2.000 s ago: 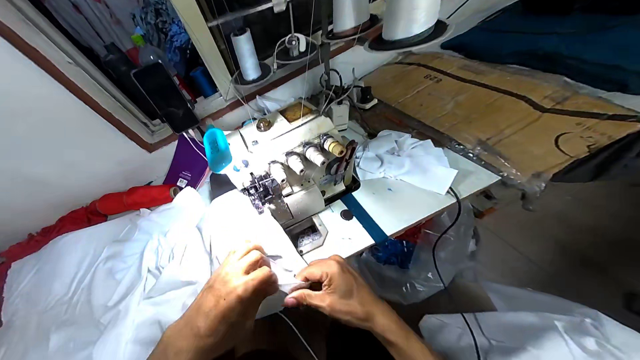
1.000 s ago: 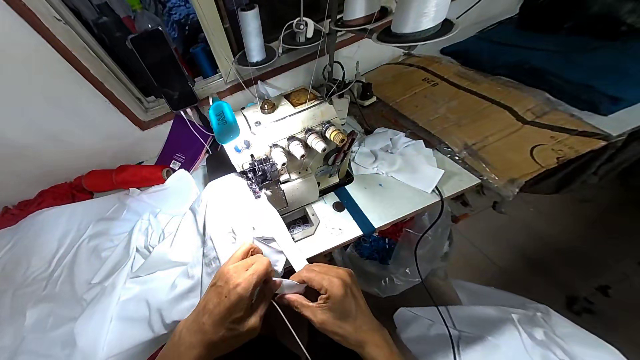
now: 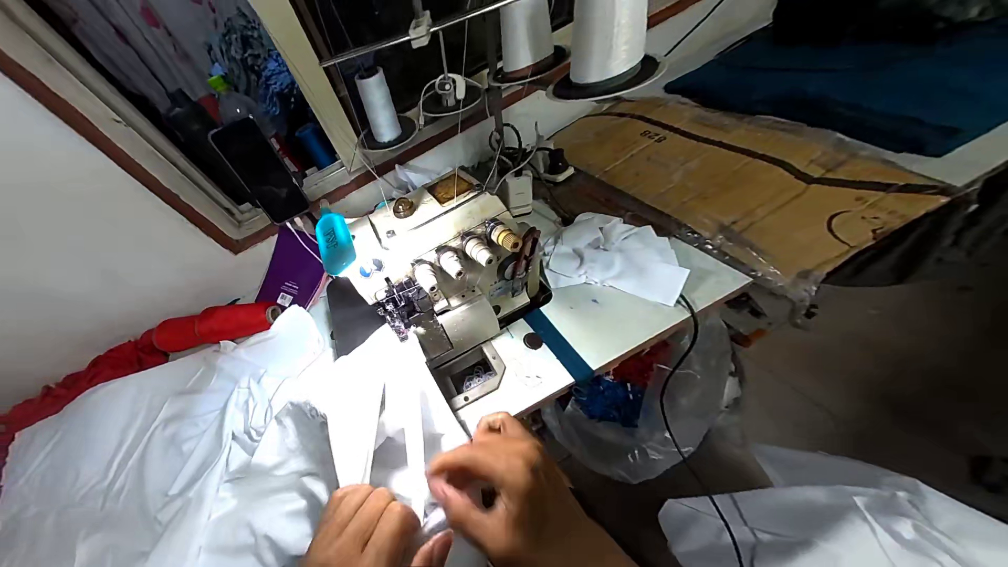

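White fabric [image 3: 236, 441] lies over the left of the table and runs up to the presser foot area of an overlock sewing machine [image 3: 449, 268]. At the lower middle, my left hand [image 3: 366, 528] is closed on the near part of this fabric, its fingers curled over it. Close beside it on the right, my right hand [image 3: 504, 488] pinches the fabric between thumb and forefinger. Narrow folded strips of the cloth stretch from the hands to the machine. The fingertips of my left hand are partly hidden in the cloth.
Crumpled white cloth [image 3: 614, 256] lies right of the machine. Thread cones [image 3: 606, 39] stand behind it. A phone [image 3: 258, 169] and a teal bottle [image 3: 335, 242] are at the left. A plastic bag of scraps [image 3: 638, 409] hangs below the table edge, near a black cable [image 3: 669, 386].
My hands have moved nearer the bottom of the view, still at the fabric. The fabric between them and the machine now shows long strips. The view has shifted somewhat.
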